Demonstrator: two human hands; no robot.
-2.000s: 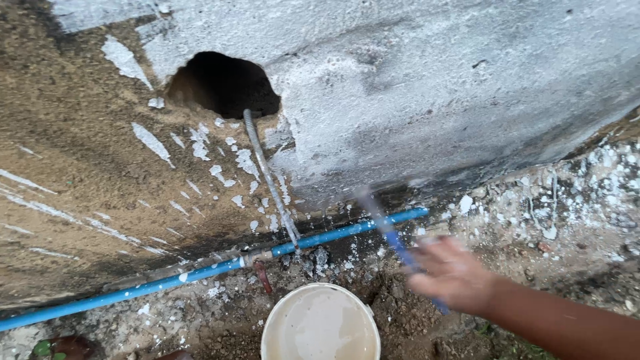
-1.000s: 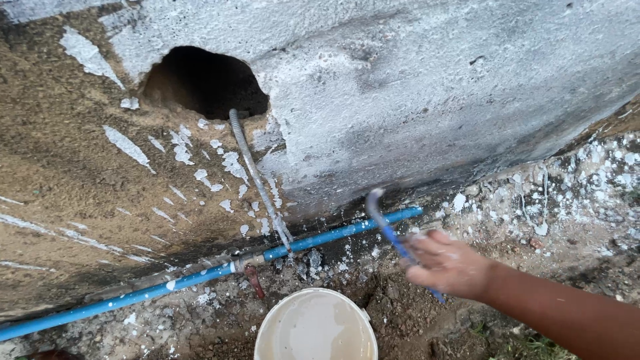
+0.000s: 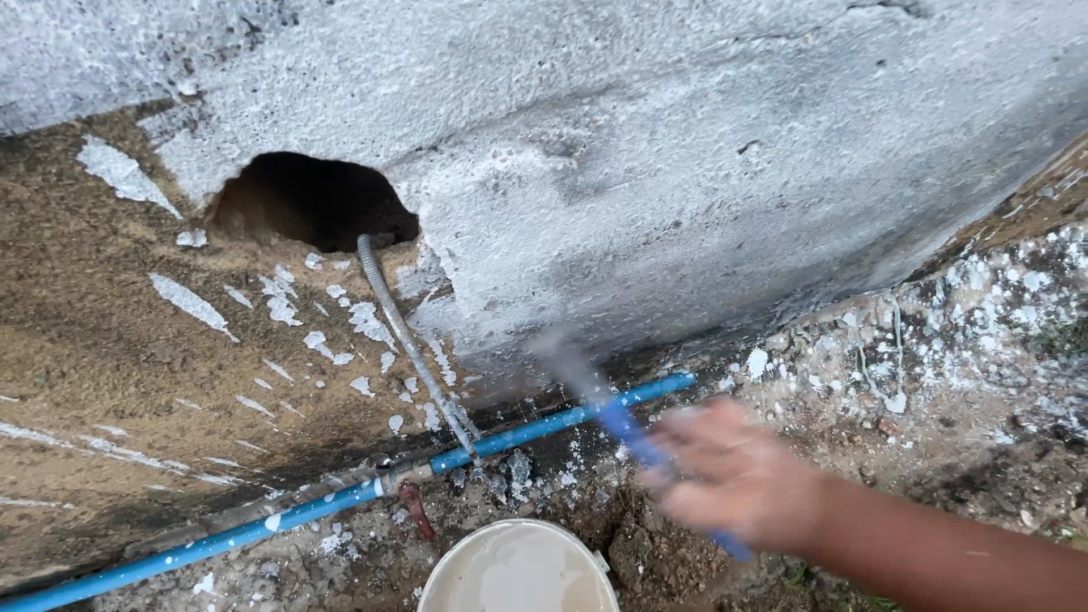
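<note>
My right hand [image 3: 735, 472], blurred, is closed around a paintbrush [image 3: 629, 433] with a blue handle. The brush's head is a pale blur against the lower part of the wall [image 3: 544, 238], whose plaster is coated whitish grey. Below the hand's left side, at the bottom edge of the view, a round plastic bucket [image 3: 520, 565] holds off-white liquid. A blue pipe [image 3: 527, 433] runs along the wall's foot and passes behind the brush. My left hand is out of view.
A ragged dark hole [image 3: 314, 204] opens in the wall, and a grey corrugated conduit [image 3: 408, 340] hangs from it to the pipe. A reddish valve handle [image 3: 416, 510] sticks out below the pipe joint. Bare brown wall at left and rough soil [image 3: 977, 450] at right bear white splashes.
Throughout, the right hand keeps hold of the blue-handled tool at the wall's foot. Its head is sharper one second ago and blurred now.
</note>
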